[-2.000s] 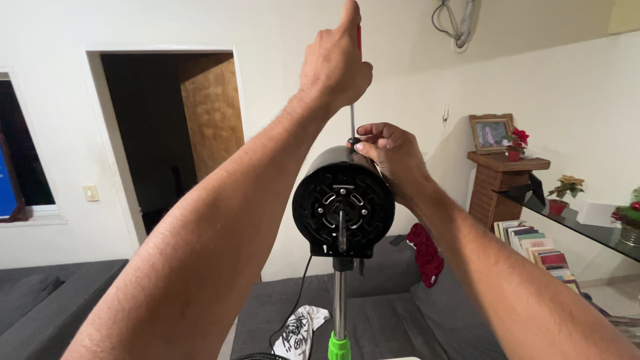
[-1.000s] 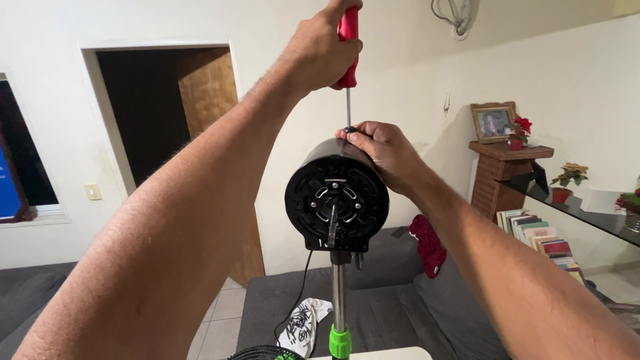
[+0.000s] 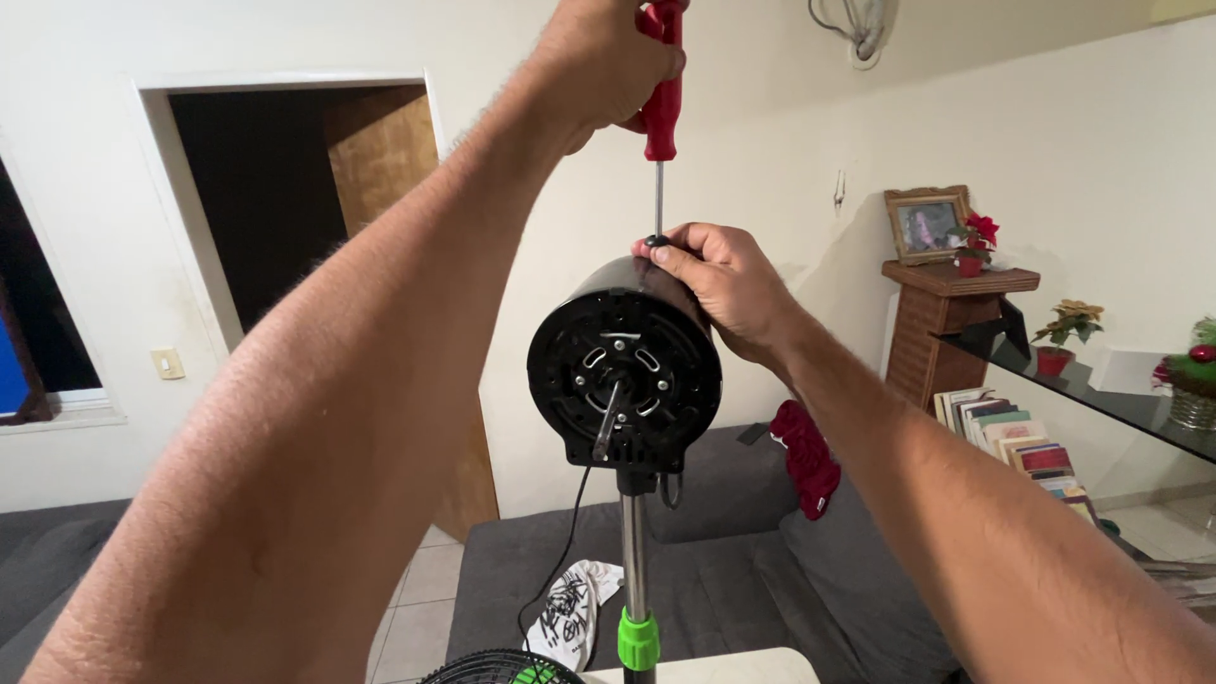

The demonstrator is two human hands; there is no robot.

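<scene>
The black motor housing of a pedestal fan (image 3: 623,370) faces me on a metal pole (image 3: 635,551) with a green collar (image 3: 637,638); its shaft points toward me. My left hand (image 3: 608,66) grips the red handle of a screwdriver (image 3: 663,104), held upright above the housing. The screwdriver's shank runs down to a small black knob (image 3: 656,241) on top of the housing. My right hand (image 3: 727,280) pinches that knob between thumb and finger, its palm close to the housing's side. The screwdriver's tip is hidden at the knob.
A black fan grille (image 3: 499,668) and a white surface (image 3: 722,668) lie below. A power cord (image 3: 560,560) hangs beside the pole. Behind stands a grey sofa (image 3: 741,570) with a white printed cloth (image 3: 574,613) and a dark red cloth (image 3: 806,458). A glass shelf (image 3: 1111,394) is at right.
My left hand on the screwdriver shows more of the red handle than two seconds ago. My right hand stays at the knob. The view has shifted slightly.
</scene>
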